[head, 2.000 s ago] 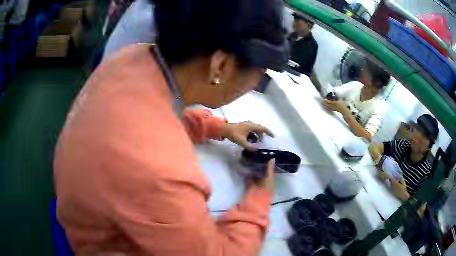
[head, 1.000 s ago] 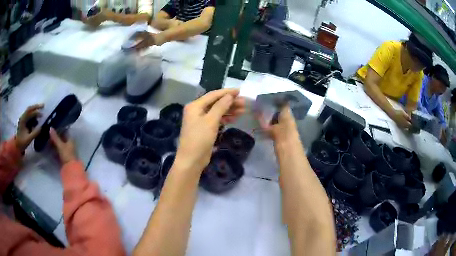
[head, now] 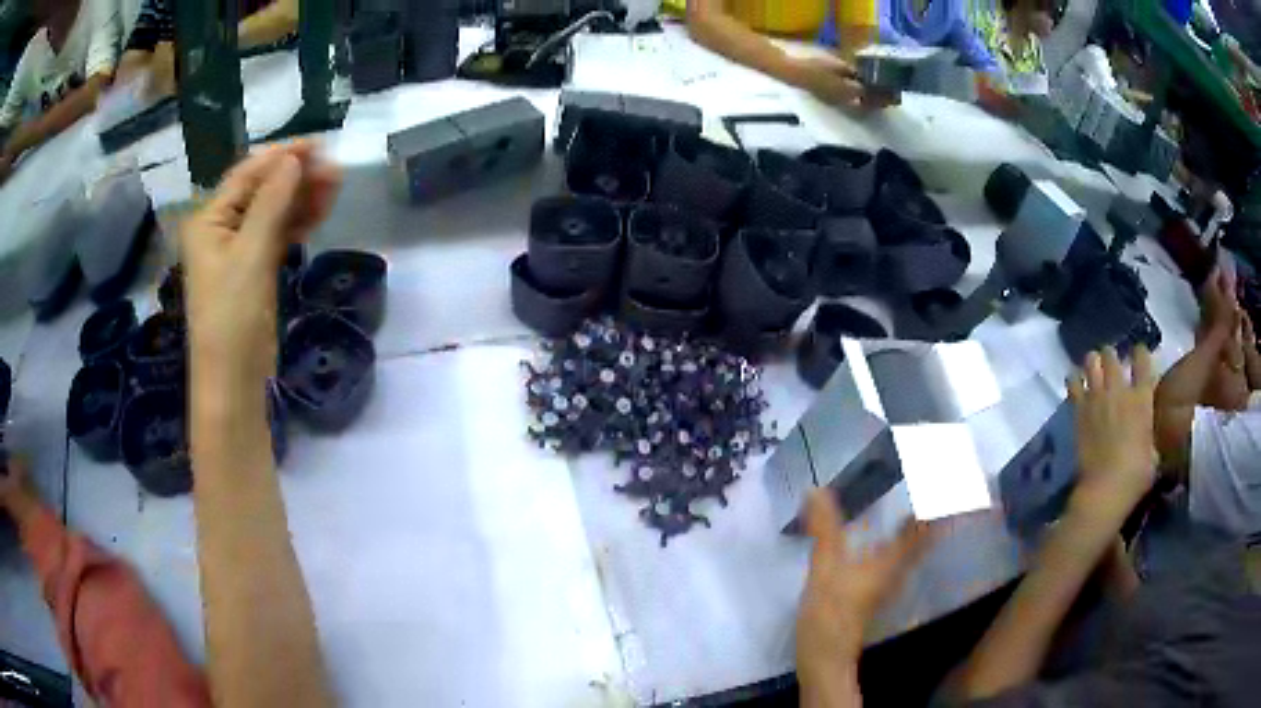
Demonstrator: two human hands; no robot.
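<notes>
My left hand [head: 256,221] is raised over the left of the bench with its fingers curled together; nothing shows in it. My right hand [head: 851,588] is low at right, fingers spread and empty, just in front of an open grey carton [head: 837,450]. The carton's white flaps are spread. I cannot tell if the hand touches it. Tiny dark fasteners [head: 643,415] lie in a loose pile left of the carton. Black plastic housings [head: 671,249] are stacked behind the pile. More black housings [head: 328,362] stand at left, partly hidden by my left forearm.
Closed grey cartons [head: 468,150] lie behind the stacked housings. At right, another person's hand [head: 1113,422] is at another grey carton [head: 1044,450]. A coral sleeve [head: 104,602] is at lower left. A dark green post [head: 208,90] rises at upper left.
The view has turned right, bringing the fastener pile and open carton toward the middle. My hands, close together before, are now far apart; my right hand is lower, near the carton.
</notes>
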